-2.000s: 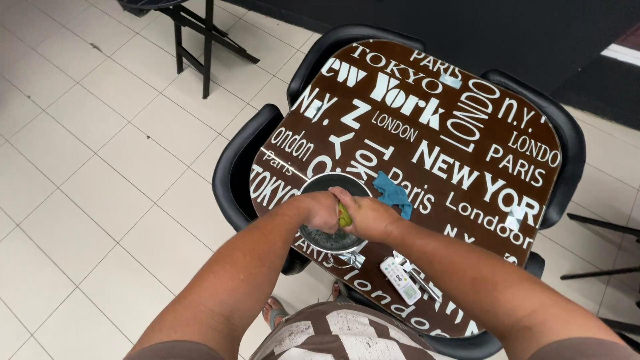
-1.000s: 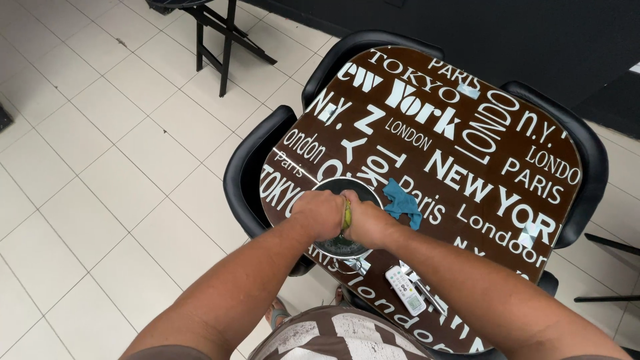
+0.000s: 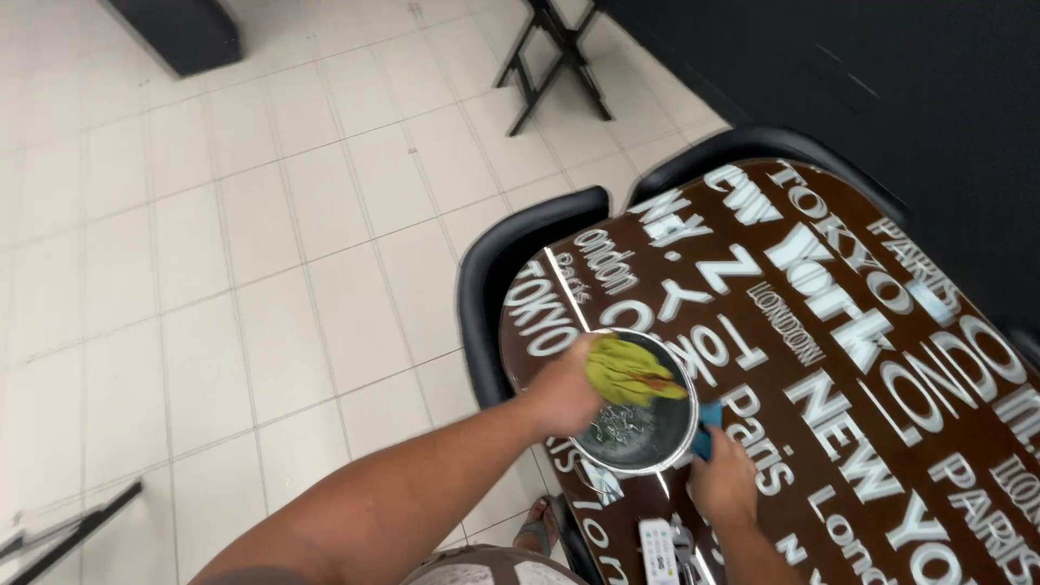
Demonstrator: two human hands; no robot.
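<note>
A round metal pot (image 3: 674, 357) with foamy water in it stands near the left end of the brown table. My left hand (image 3: 565, 390) is closed on a wet yellow-green cloth (image 3: 630, 370) over the left side of the pot. My right hand (image 3: 725, 479) is at the pot's right side, its fingers against a blue cloth (image 3: 708, 426). Blur hides whether those fingers grip the cloth or the pot's handle beneath it.
A white remote control (image 3: 658, 552) lies by the table's near edge beside some shiny metal items. Black chairs (image 3: 487, 301) surround the lettered table (image 3: 772, 341). A folding stand (image 3: 561, 65) is on the tiled floor, by a dark wall.
Both hands were together on the yellow-green cloth over the pot. They have parted: the left keeps the cloth, the right has moved to the blue cloth. The view has swung left.
</note>
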